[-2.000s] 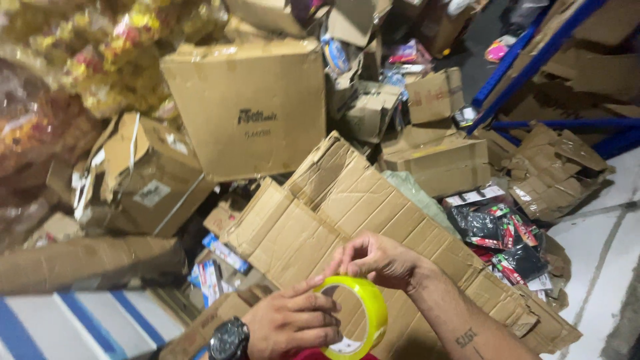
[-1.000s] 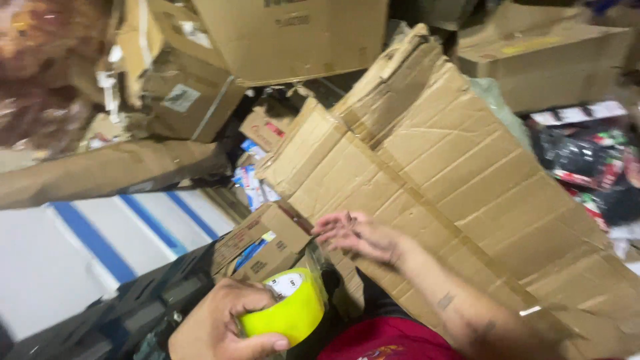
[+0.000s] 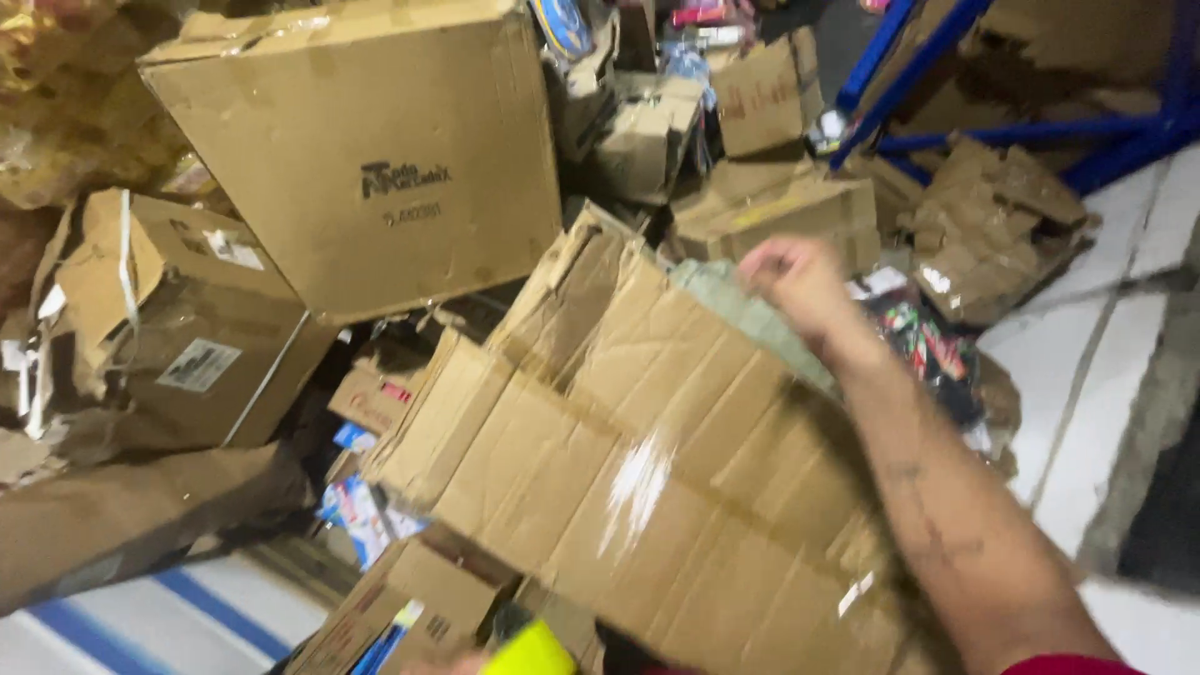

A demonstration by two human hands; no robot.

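A flattened cardboard box [image 3: 600,441] leans across the middle of the view, creased and with strips of tape on it. Over its upper right edge is my right hand [image 3: 797,286], blurred, its fingers bent beside a pale green plastic sheet [image 3: 741,305]; whether it pinches anything cannot be told. At the bottom edge, my left hand [image 3: 445,666] is mostly cut off, against a roll of yellow tape [image 3: 530,652] that is also only partly in view.
A large closed carton [image 3: 375,169] stands at the upper left, with a strapped, torn carton [image 3: 187,328] below it. Smaller boxes [image 3: 778,216] and plastic-wrapped goods [image 3: 923,352] lie behind the flattened box. Blue metal rack bars [image 3: 1022,134] cross the upper right. An open carton [image 3: 412,600] sits at lower left.
My right hand has moved from near the lower middle up to the cardboard's upper right edge. The tape roll, fully visible before, is now mostly below the frame. The view has shifted.
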